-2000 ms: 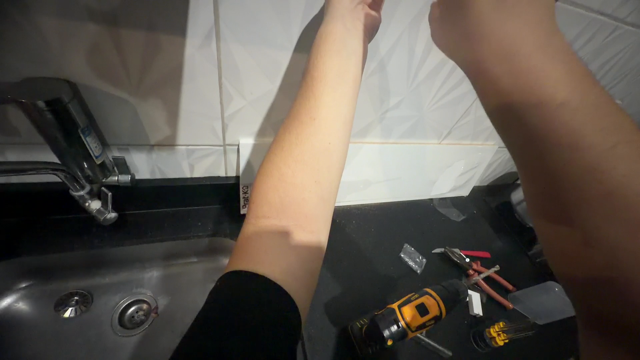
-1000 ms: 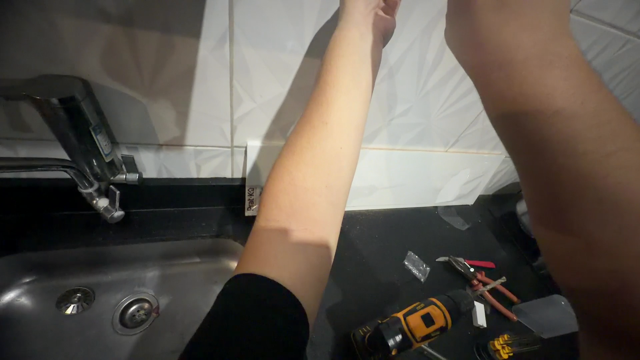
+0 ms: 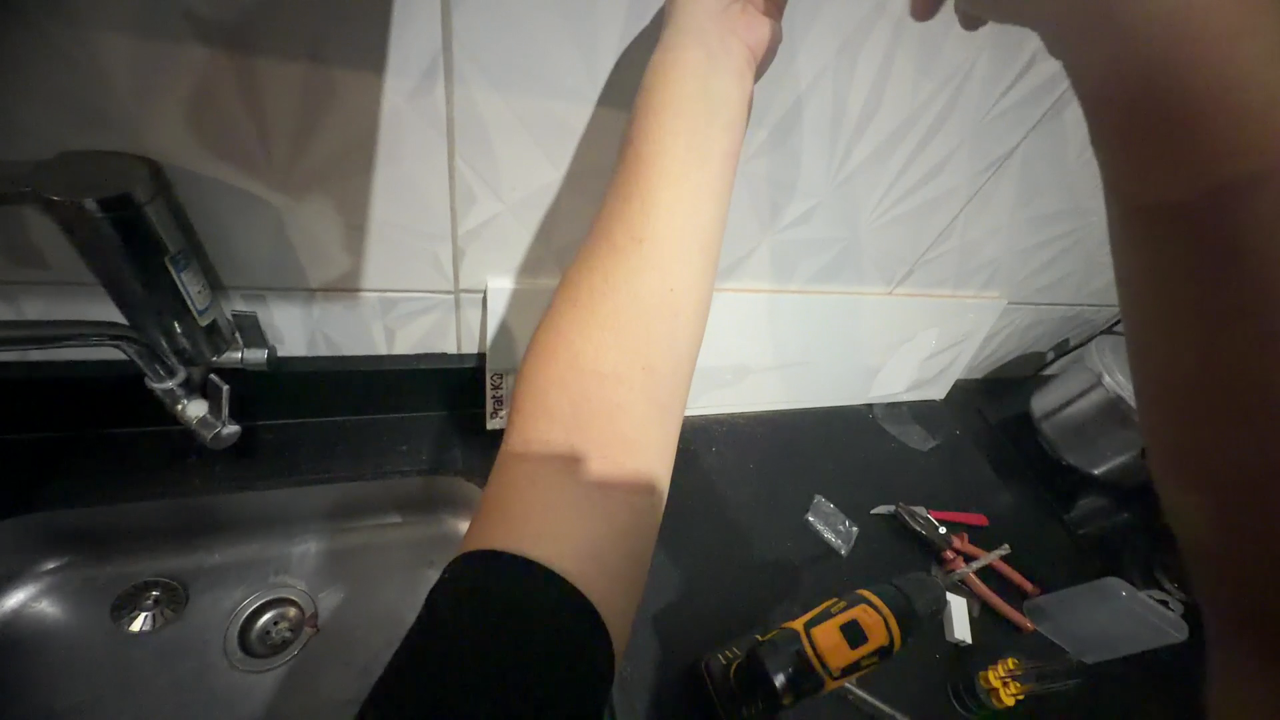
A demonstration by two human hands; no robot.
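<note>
My left hand [image 3: 740,28] is raised against the white tiled wall [image 3: 850,150], cut off by the top edge; only its wrist side shows, and whatever it holds is out of view. At the upper right, my right hand [image 3: 985,12] is also mostly cut off, with a few fingertips visible a little away from the wall. A white panel [image 3: 840,350] leans on the wall behind my left forearm. Below lie a yellow and black cordless drill [image 3: 840,640], red-handled pliers [image 3: 970,565], a red-handled knife [image 3: 955,517] and several yellow-handled screwdrivers [image 3: 1005,682].
A steel sink [image 3: 380,510] with a chrome faucet [image 3: 150,260] is at the left. On the black countertop [image 3: 740,500] are a small clear plastic bag [image 3: 832,525], a white block [image 3: 957,618] and a translucent plastic piece [image 3: 1105,618]. A metal pot [image 3: 1090,405] stands at the right.
My right hand has shifted at the top right, and its fingertips now show at the edge. The left arm stays raised, and the tools on the countertop have not moved.
</note>
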